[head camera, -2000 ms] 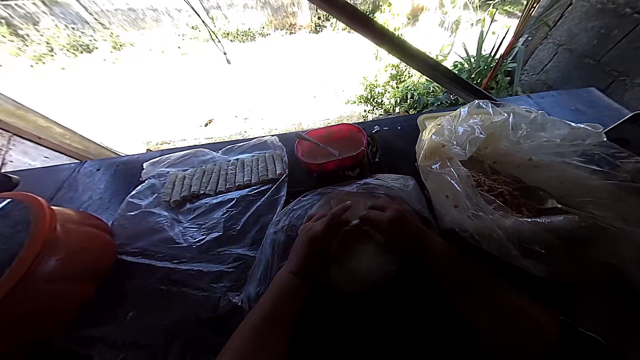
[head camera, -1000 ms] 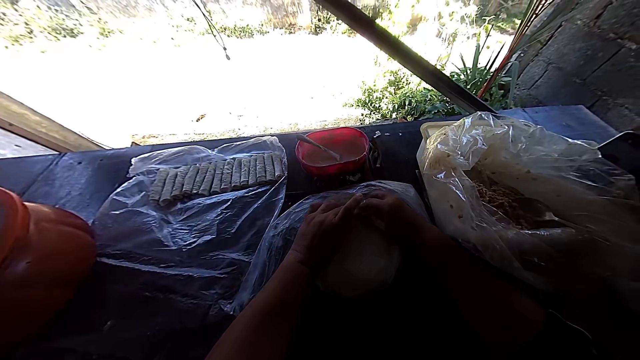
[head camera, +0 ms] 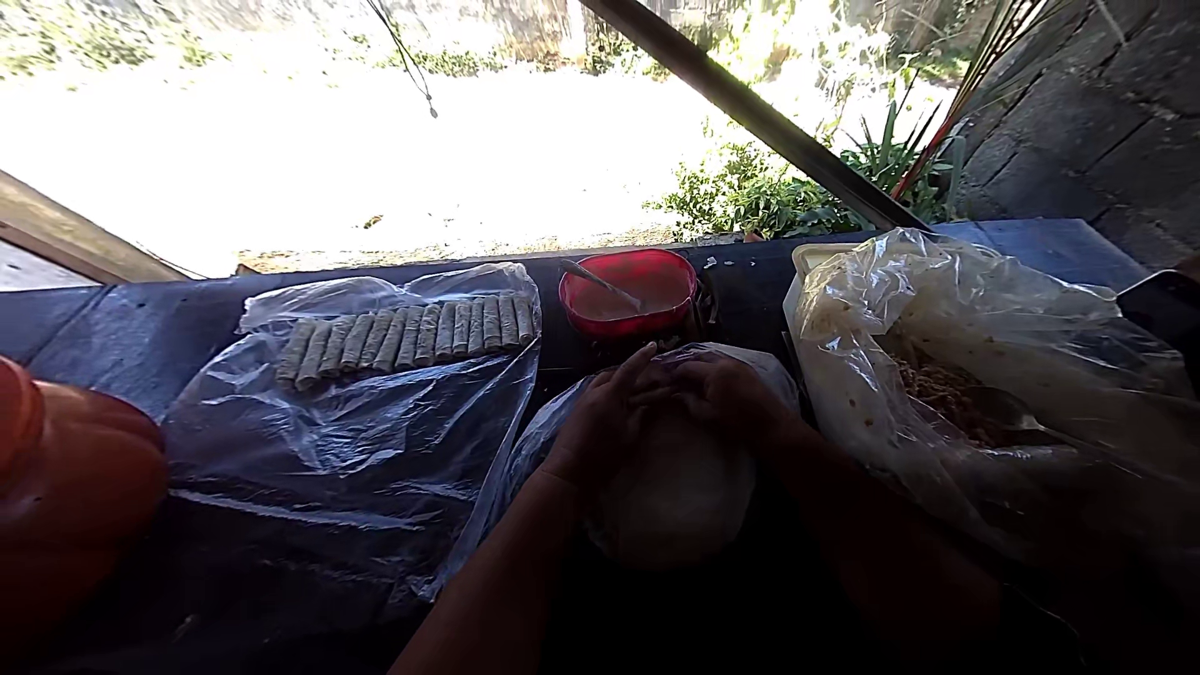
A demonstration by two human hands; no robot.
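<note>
A thin pale round wrapper (head camera: 670, 497) lies on a plastic-covered surface right in front of me. My left hand (head camera: 609, 412) and my right hand (head camera: 727, 389) meet at its far edge, fingers bent over it; shadow hides what is between the fingertips. Just beyond my hands stands a red plastic container (head camera: 628, 295) of brownish liquid with a spoon (head camera: 600, 283) leaning in it. To the left, a row of rolled wrappers (head camera: 408, 339) lies on a clear plastic sheet (head camera: 347, 450). On the right, shredded filling (head camera: 942, 394) and a metal spoon (head camera: 1017, 422) sit in a plastic-lined tub (head camera: 806, 258).
An orange plastic container (head camera: 89, 487) stands at the left edge of the dark table (head camera: 122, 328). A slanted dark pole (head camera: 750, 108) rises behind the table. At the far right a dark object (head camera: 1162, 291) shows beside the tub, with a block wall (head camera: 1078, 141) behind.
Both hands have stayed at the far part of the wrapper, with their fingers shifting slightly. More of the pale wrapper shows below them than two seconds ago.
</note>
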